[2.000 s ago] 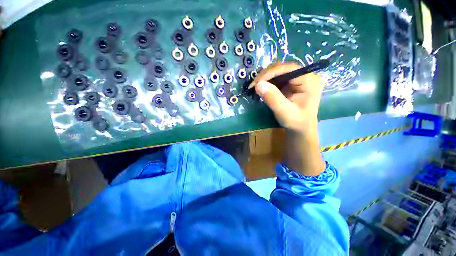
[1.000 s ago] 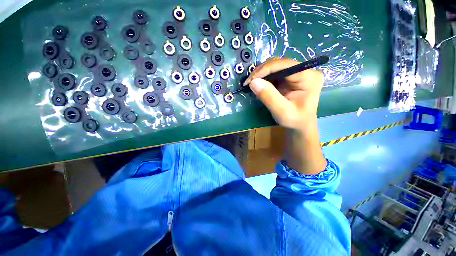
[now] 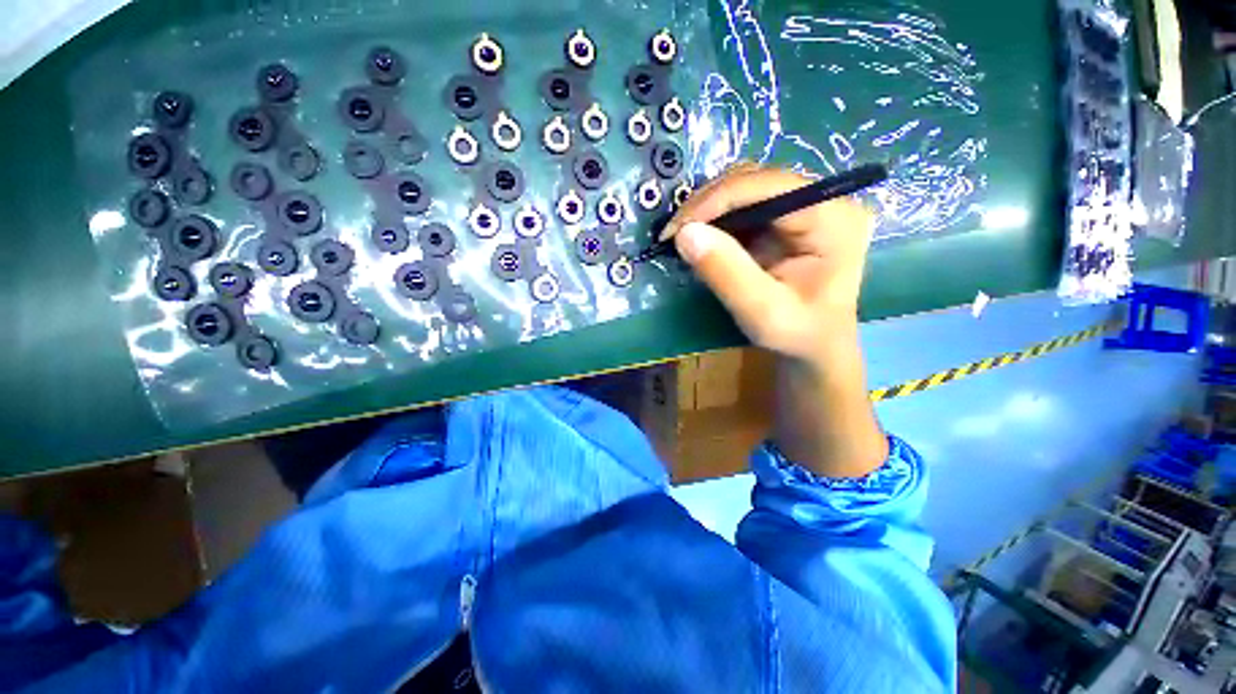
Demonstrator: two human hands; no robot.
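Observation:
My right hand (image 3: 779,258) is closed around slim black tweezers (image 3: 813,197), which slant down to the left. Their tip is beside a pale ring (image 3: 621,273) near the lower right of the clear film (image 3: 109,339); whether it touches is too small to tell. Dark round parts (image 3: 298,212) lie in rows on the film. Those in the right-hand rows carry pale or gold-looking rings (image 3: 504,132); those on the left show none. My right fingers hide the film's right edge. My left hand is not in view; a blue sleeve (image 3: 34,569) shows at lower left.
A second clear sheet (image 3: 881,109) with glossy scraps lies to the right, then a shiny patterned strip (image 3: 1093,149). The green bench edge (image 3: 339,411) runs below the film. A white sheet (image 3: 48,30) is at the top left corner. A cardboard box (image 3: 718,407) is below the bench edge.
The view shifts slightly, first up and left, then a little back down. My right hand keeps its grip, and the tweezer tip stays around the same lower ring.

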